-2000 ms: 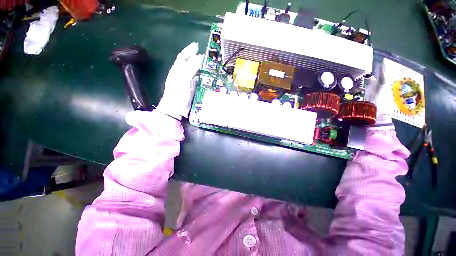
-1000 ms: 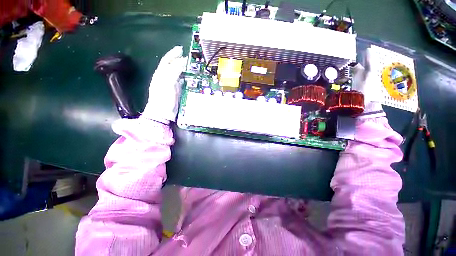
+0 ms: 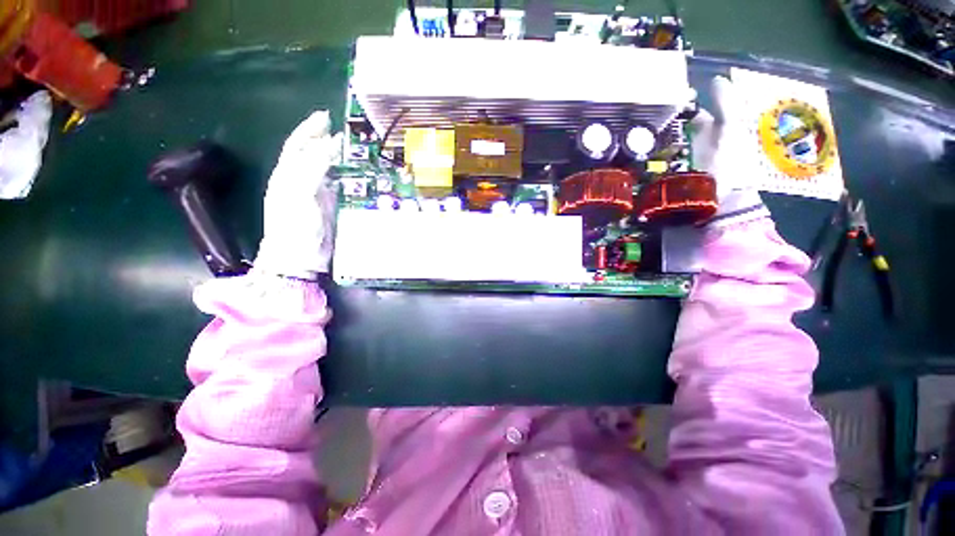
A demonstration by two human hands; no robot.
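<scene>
A green power board [image 3: 356, 186] lies component side up before me, with a wide white finned heatsink [image 3: 524, 75] at its far part and a narrow one [image 3: 461, 246] near its front edge. Between them are a yellow-brown transformer [image 3: 488, 150], two round capacitors and two copper-red inductors [image 3: 675, 197]. My left hand [image 3: 298, 204], white-gloved, holds the board's left edge. My right hand [image 3: 730, 162], also gloved, holds its right edge, partly hidden behind the board's parts. The fingertips under the board are hidden.
A black barcode scanner [image 3: 201, 209] lies left of my left hand. Right are a yellow ring dish [image 3: 770, 136] on a white perforated square and open side cutters [image 3: 861, 246]. Red blocks [image 3: 65, 52] and a white crumpled piece [image 3: 23, 144] lie far left. Another board [image 3: 911, 31] is far right.
The board and both hands have shifted left in the picture, and the board's front edge now looks level instead of sloping. The whole scene has shifted too. Both hands keep their hold.
</scene>
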